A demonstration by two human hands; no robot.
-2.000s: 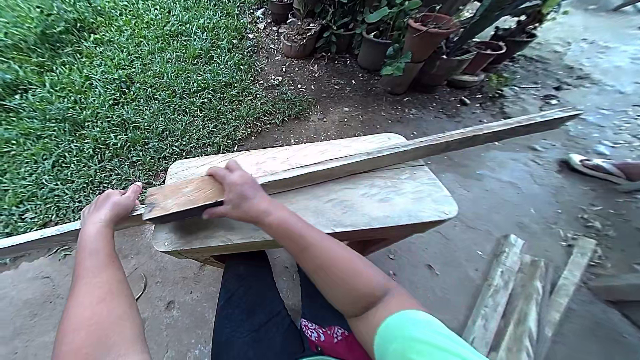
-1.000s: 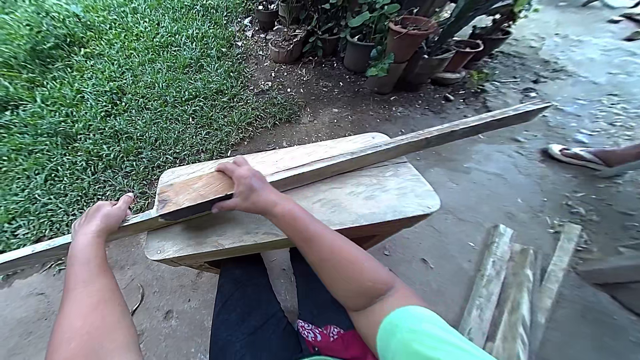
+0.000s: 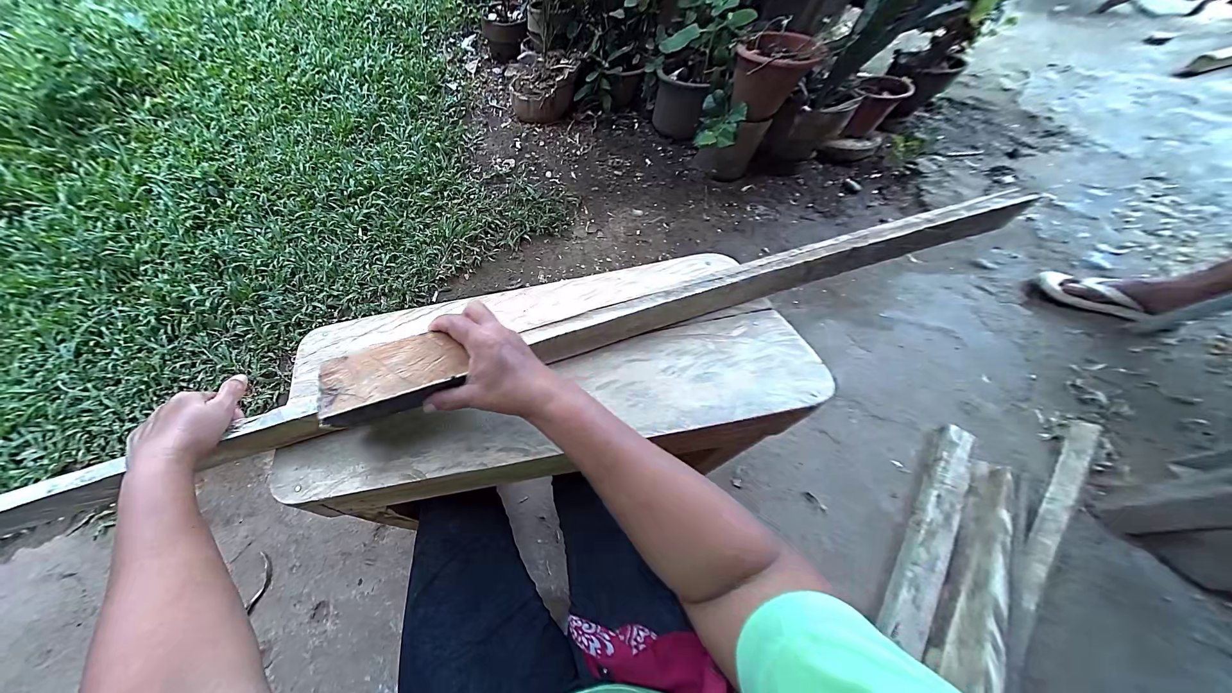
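A long wooden board [image 3: 789, 262] lies slantwise across a small wooden table [image 3: 693, 375] with rounded corners, overhanging it on both sides. On top of the board rests a shorter wood block [image 3: 385, 373] with a dark side edge. My right hand [image 3: 496, 366] grips the block's right part, thumb on the near side and fingers over the top. Left of the table, my left hand [image 3: 188, 423] is closed around the long board's left part, thumb up. The undersides of both pieces are hidden.
Potted plants [image 3: 760, 82] stand beyond the table, with grass [image 3: 241, 173] at the left. Several loose wooden boards [image 3: 929, 539] lie on the ground at lower right. A person's foot in a flip-flop [image 3: 1097, 294] is at the right.
The hands, the block and the long board keep much the same positions on the table. The view has shifted slightly.
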